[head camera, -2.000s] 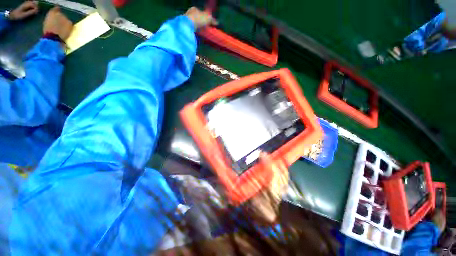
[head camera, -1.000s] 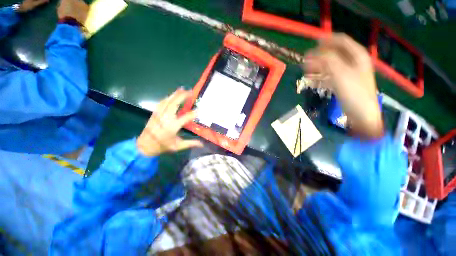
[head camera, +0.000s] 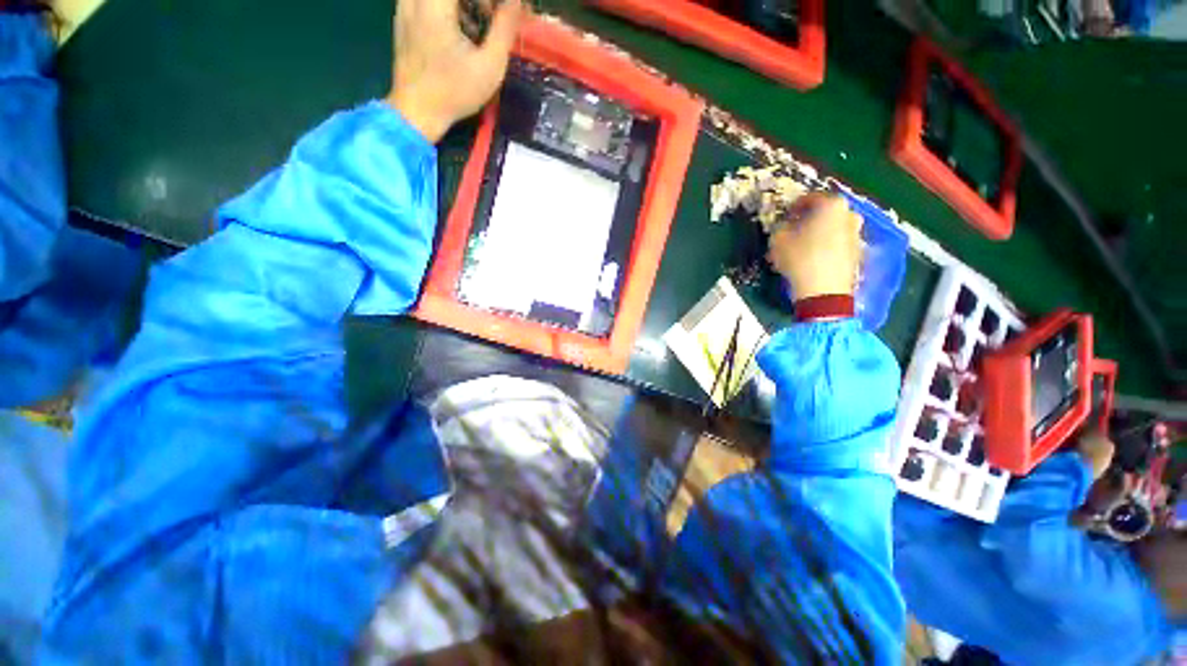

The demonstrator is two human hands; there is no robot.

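Note:
A thick red frame (head camera: 661,195) lies on the green bench in front of me, with an open tablet (head camera: 586,130) inside it. A large white rectangle (head camera: 547,228) fills much of the tablet, and circuitry shows at its far end. My left hand (head camera: 449,59) is at the frame's far left corner, its fingers bent around something dark at the picture's top edge; its grip is unclear. My right hand (head camera: 818,247) is lowered, fingers bunched, between a pale pile of small pieces (head camera: 749,193) and a blue bin (head camera: 885,267). Its fingertips are hidden.
A pale card (head camera: 703,338) with a thin dark tool on it lies right of the frame. Further right is a white compartment tray (head camera: 918,423), with another red frame (head camera: 1009,410) over its edge. More red frames (head camera: 911,143) stand beyond the pale strip. Blue-sleeved workers sit on both sides.
My left hand has moved from the frame's near left side to its far left corner. My right hand has come down from above the bench to beside the pale pile and bin.

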